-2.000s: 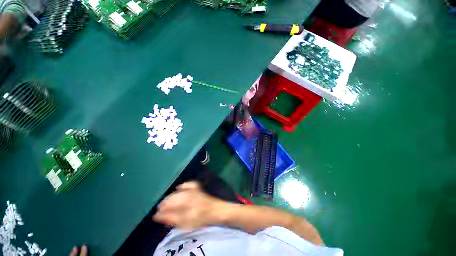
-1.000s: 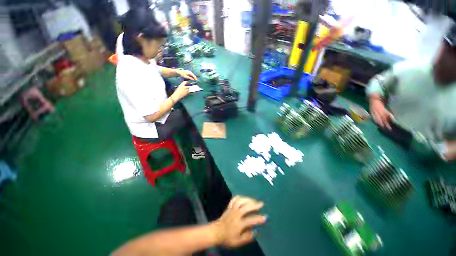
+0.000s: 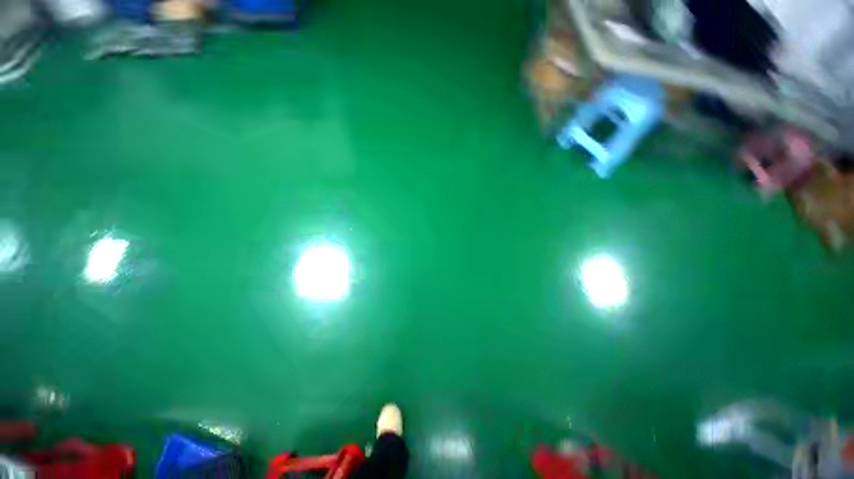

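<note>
Neither of my hands is in view. The glossy green floor [image 3: 449, 224] fills most of the view, with bright light reflections on it. At the bottom edge, a foot in a pale shoe [image 3: 390, 420] and a dark trouser leg show beside a red stool [image 3: 314, 463], which is cut off by the edge. A blue bin [image 3: 192, 458] lies to the left of that stool. The picture is blurred.
A light blue stool [image 3: 614, 122] stands at the upper right by a grey shelf or bench edge [image 3: 693, 73]. A pink stool [image 3: 779, 157] is farther right. Red things [image 3: 80, 460] lie at bottom left, another red thing [image 3: 571, 461] right of the foot.
The view has swung from the bench with its white pieces and boards to the floor. The hand seen a second ago, the bench and the people beside it have left the picture.
</note>
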